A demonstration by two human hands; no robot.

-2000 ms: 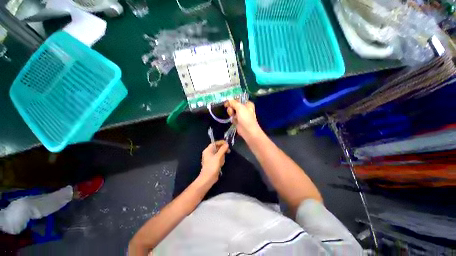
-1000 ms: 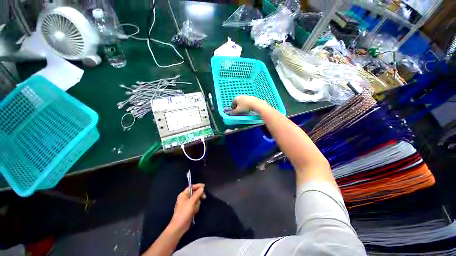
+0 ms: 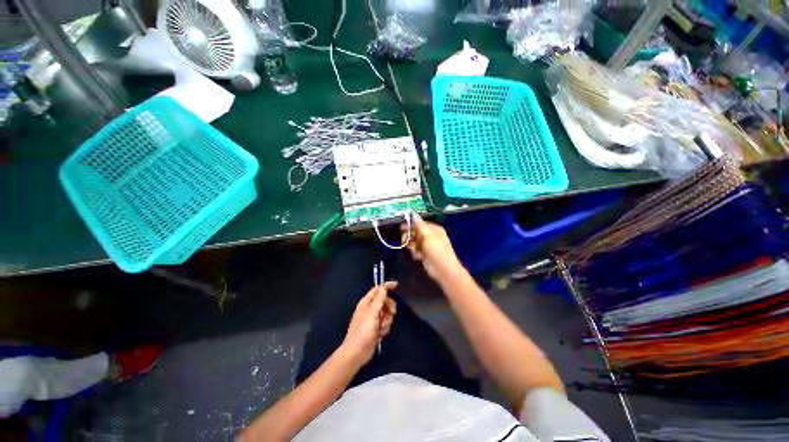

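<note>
The white cable tester (image 3: 379, 173) lies at the bench edge with its green socket strip (image 3: 385, 211) towards me. A short white cable (image 3: 391, 245) loops down from the strip. My right hand (image 3: 426, 244) holds that cable's right end at the strip. My left hand (image 3: 373, 316) is below the tester and grips a few short cables (image 3: 379, 274), their tips pointing up. A loose cable pile (image 3: 333, 141) lies behind and left of the tester.
A turquoise basket (image 3: 495, 188) stands right of the tester, another (image 3: 160, 186) at the left. A white fan (image 3: 206, 39), bottle (image 3: 279, 69) and bagged cable coils (image 3: 606, 129) are on the bench. Coloured cables (image 3: 692, 293) hang at the right. A person's leg (image 3: 60, 380) shows lower left.
My right hand has moved from inside the right basket back to the tester's strip and the looped cable. My left hand still holds its cables. The camera view has shifted.
</note>
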